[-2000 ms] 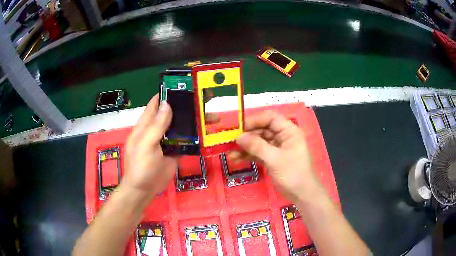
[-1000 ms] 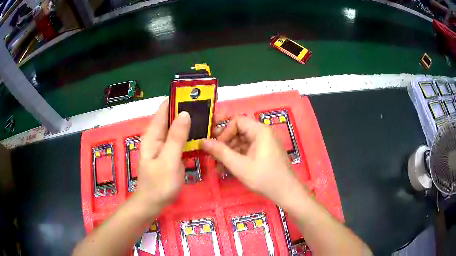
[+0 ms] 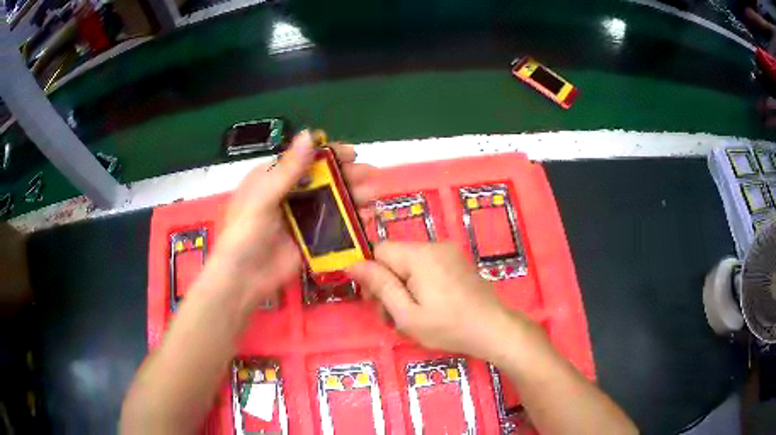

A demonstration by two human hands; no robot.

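Note:
The covered unit [image 3: 326, 225], yellow with a red edge around a dark window, is held tilted above the foam tray [image 3: 298, 340]. My left hand [image 3: 264, 212] grips its upper left, with the thumb near the top end and fingers behind it showing at its right side. My right hand [image 3: 434, 293] holds its lower right corner between thumb and fingers. Several covers [image 3: 493, 231] lie in the tray pockets. One lower left frame holds a white slip [image 3: 259, 403]. The yellow tab at the unit's top is mostly hidden by my left thumb.
On the green belt [image 3: 408, 93] lie a board-and-screen unit [image 3: 253, 136] at left and another covered unit [image 3: 546, 81] at right. A white rail [image 3: 476, 147] edges the belt. A desk fan [image 3: 736, 293] and a white sheet with thin frames [image 3: 749, 185] are at right.
The separate cover and board seen earliest are now together as one unit. It has tilted to the left, and my left thumb has moved to its top end. The belt items have shifted right.

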